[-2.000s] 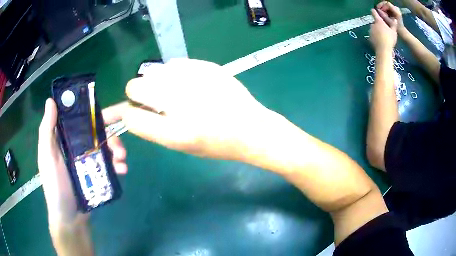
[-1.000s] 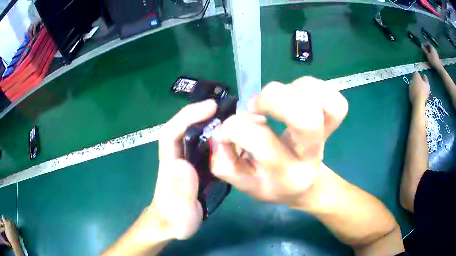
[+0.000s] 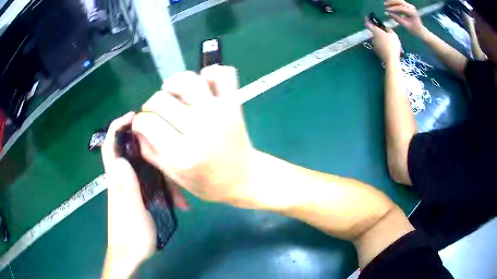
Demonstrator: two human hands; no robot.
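A black handset (image 3: 155, 199) lies in my left hand (image 3: 126, 210), held from its left side at a slant, top end away from me. Its upper end is partly covered by my fingers, and its fine parts are too dark and blurred to tell. My right hand (image 3: 191, 136) is over the handset's upper right side, fingers bent and touching near its top end. Whether it pinches a small part is hidden. A blurred reddish patch shows beside the handset, below my right hand.
A pale metal rail (image 3: 294, 69) crosses the green surface, with an upright post (image 3: 158, 38) behind my hands. Other handsets lie beyond the rail, one (image 3: 211, 53) behind my right hand. At right, a person in black handles a small dark thing near white loops (image 3: 417, 87).
The view has swung right since two seconds ago but left since one second ago. The handset was face-on, open side showing, then tilted; now it is slanted and darker, my right hand over its top.
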